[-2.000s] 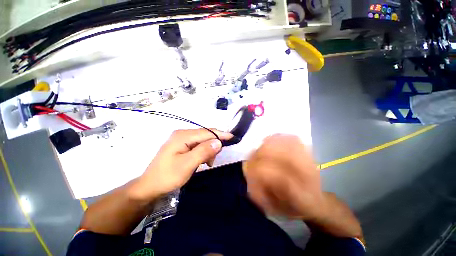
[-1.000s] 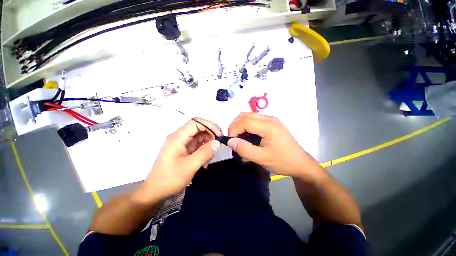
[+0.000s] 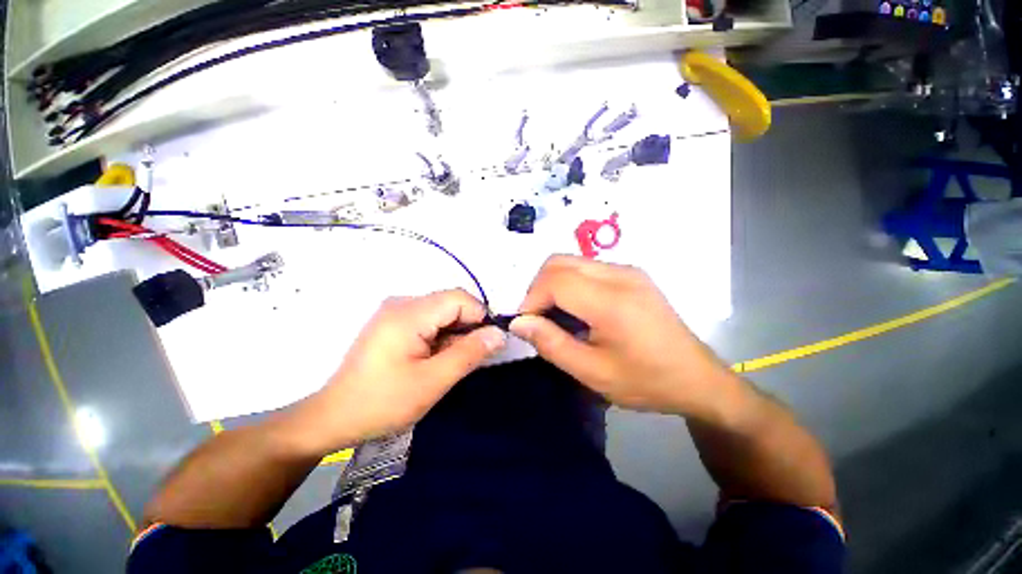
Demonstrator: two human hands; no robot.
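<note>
A thin black wire (image 3: pixel 443 249) runs from the white end block (image 3: pixel 58 238) at the board's left and curves down to my hands. My left hand (image 3: pixel 406 357) pinches the dark wire bundle between thumb and fingers. My right hand (image 3: pixel 611 331) pinches the same bundle close beside it, thumbs nearly touching. The bundle's short black stretch (image 3: pixel 501 321) shows between the fingertips; most of it is hidden in the hands. Whether tape is being held cannot be told. A red ring-shaped piece (image 3: pixel 598 234) lies on the board just above my right hand.
The white harness board (image 3: pixel 258 359) carries silvery fixtures (image 3: pixel 440 174) and black blocks (image 3: pixel 400 51). Red wires (image 3: pixel 179 249) leave the end block. A cream tray (image 3: pixel 241 104) with long black wires (image 3: pixel 202 56) stands behind. A yellow curved piece (image 3: pixel 731 95) sits at the board's right edge, and a blue frame (image 3: pixel 947 213) stands beyond.
My right hand, blurred and apart from the wire two seconds ago, has come to the left hand and grips the bundle. The black piece beside the red ring is now within my hands.
</note>
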